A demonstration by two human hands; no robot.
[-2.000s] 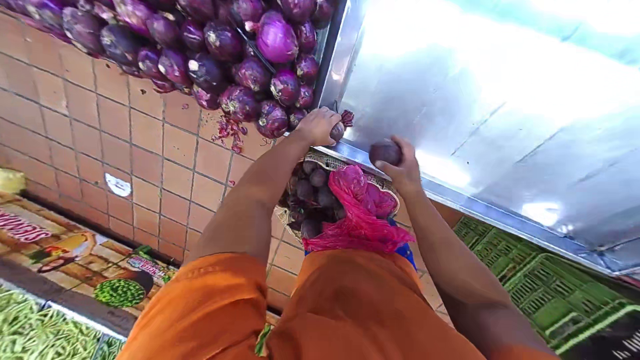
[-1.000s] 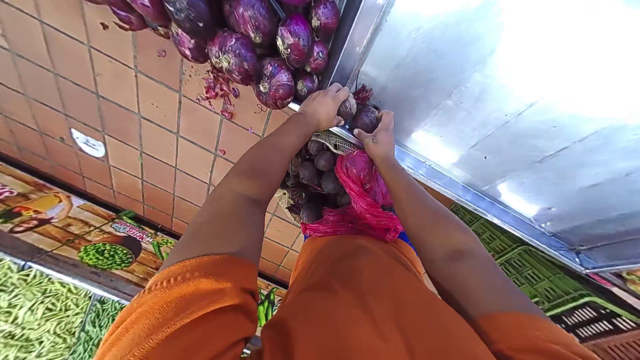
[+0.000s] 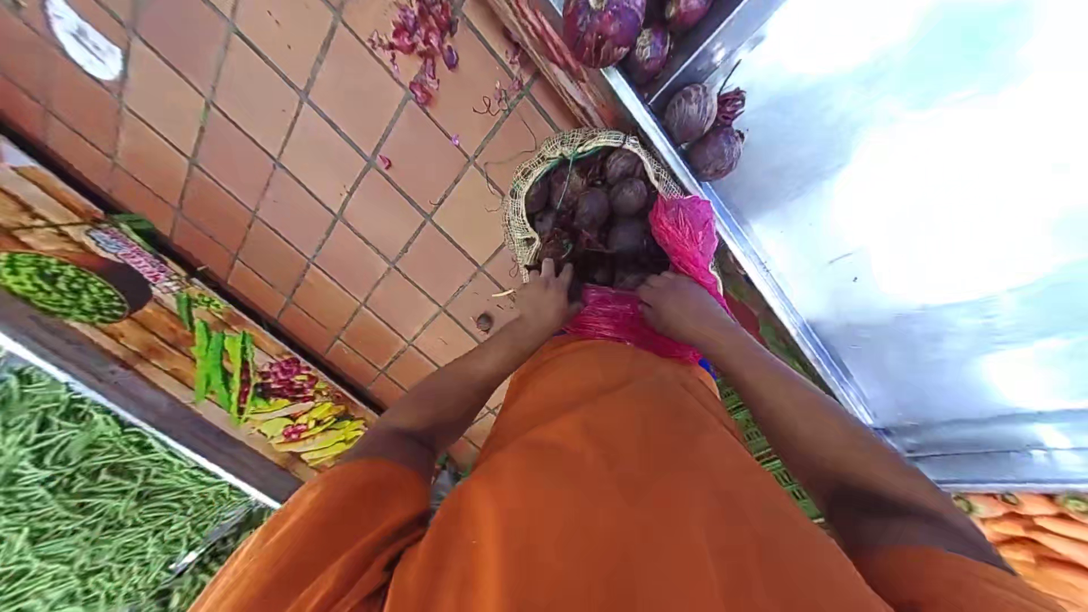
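A woven mesh sack [image 3: 520, 191] stands open in front of my body, full of dark beetroots [image 3: 592, 208]. Pink plastic mesh or film [image 3: 687, 229] hangs over its right and near rim. My left hand [image 3: 546, 296] reaches in at the near left rim, fingertips among the beetroots; whether it grips one is hidden. At the near right, my right hand [image 3: 680, 308] lies on the pink plastic with its fingers curled over the rim; what they hold is unclear. Two beetroots [image 3: 716, 153] rest together on the metal display surface [image 3: 850, 280], right of the sack.
Red onions [image 3: 602, 30] lie behind a metal divider at the top. Onion skins [image 3: 422, 42] litter the tiled floor [image 3: 323, 170]. A stall with a printed vegetable panel [image 3: 170, 289] and green beans [image 3: 76, 501] is on the left. Carrots [image 3: 1041, 531] lie bottom right, green crates [image 3: 769, 450] below the metal edge.
Both hands have moved from the beetroots at the metal edge back to the near rim of the sack. The beetroots they were touching now lie on the metal surface, let go. The view has shifted.
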